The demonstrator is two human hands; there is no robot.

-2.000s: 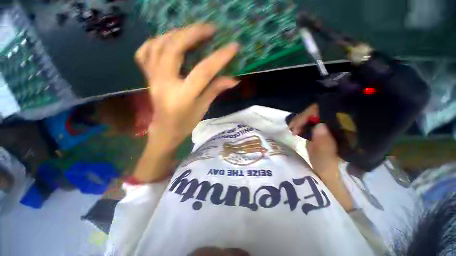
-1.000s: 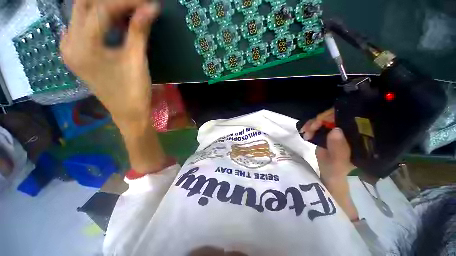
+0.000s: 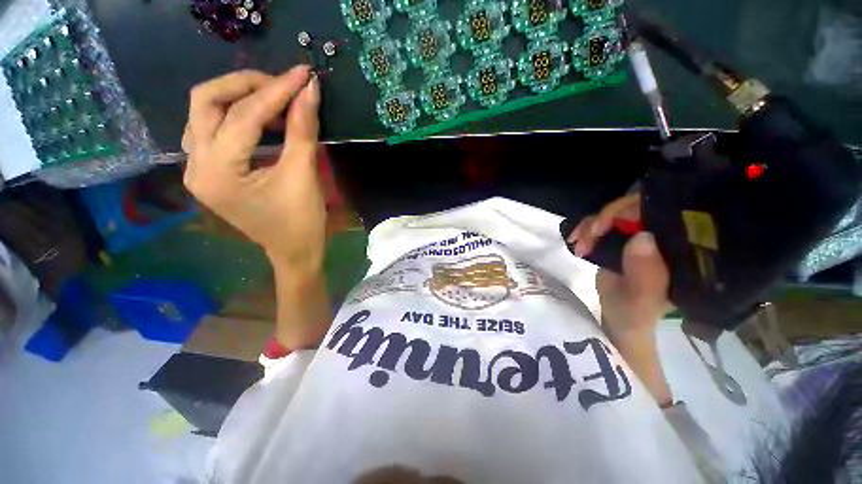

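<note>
My left hand is above the table's front edge, left of the PCB panel. Its thumb and forefinger pinch the thin legs of a small leaded component; a second small component shows just beside it, and I cannot tell whether it is held too. My right hand grips the black auto-feed soldering gun, which has a red light lit. The gun's dark iron and white feed nozzle point at the panel's right end. The tip's contact with a board is unclear.
A loose component pile lies at the back left. Another PCB panel lies on bubble wrap at the far left. Blue bins are below the table at left. Clear wrapped bundles show at the right edge.
My left hand has come down and right from the upper left, and small components now show at its fingertips. The panel and gun appear slightly shifted in view; my right hand still grips the gun.
</note>
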